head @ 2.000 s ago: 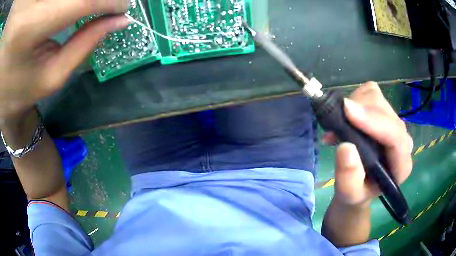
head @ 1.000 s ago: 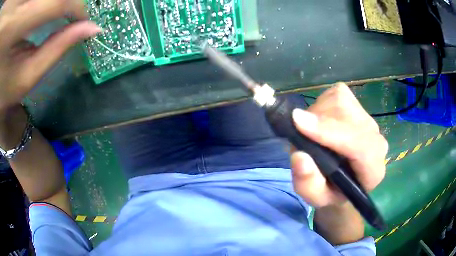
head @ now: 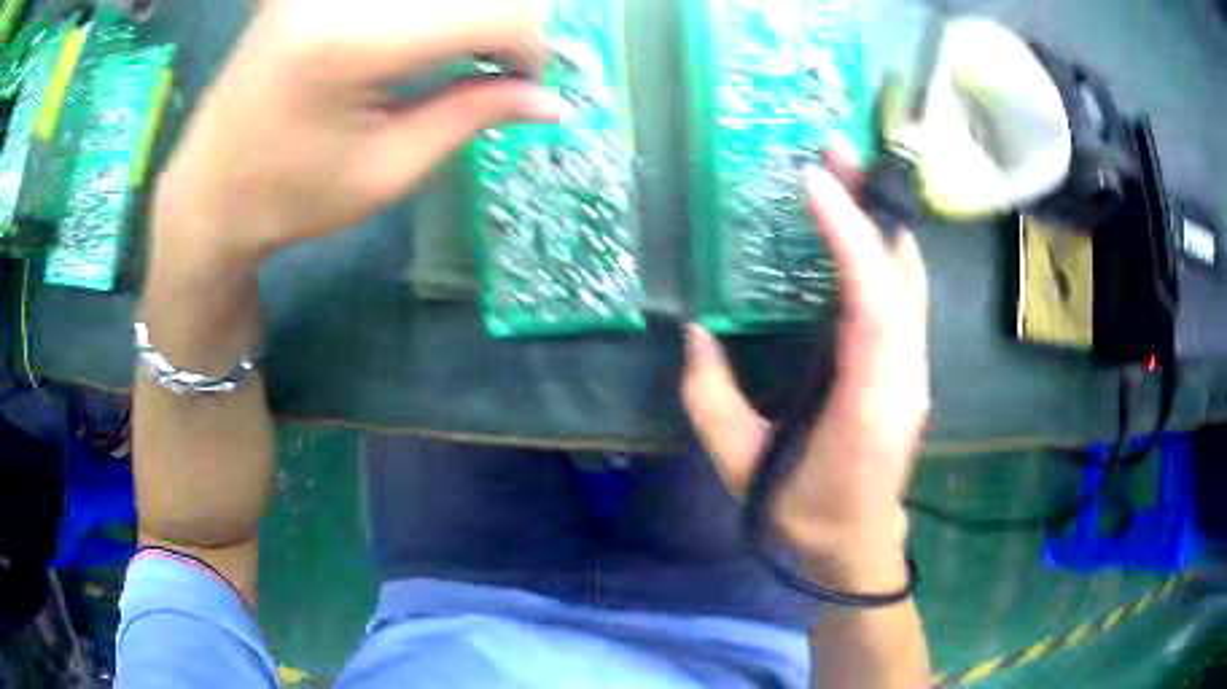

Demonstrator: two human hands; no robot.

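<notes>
Two green printed circuit boards lie side by side, the left one [head: 559, 222] and the right one [head: 781, 202], both blurred. My left hand [head: 337, 135] is over the left board's upper left, thumb and fingers close together; no solder wire shows clearly. My right hand [head: 841, 364] is at the right board's lower right corner, thumb by its near edge and fingers along its right side. The black soldering iron handle [head: 891, 195] is at those fingers, with its black cord [head: 794, 431] running down the palm. The iron's tip is not clear.
A cream-yellow tub [head: 996, 121] stands right of the boards. A sponge tray [head: 1056, 283] and black soldering station [head: 1157, 242] with a red light are beyond it. More green boards [head: 94, 162] lie at far left. The bench's front edge [head: 538, 438] runs below.
The view has shifted, bringing the tub and left-side boards into sight. My right hand has turned upward to the right board, and the iron no longer points across it. My left hand remains over the left board.
</notes>
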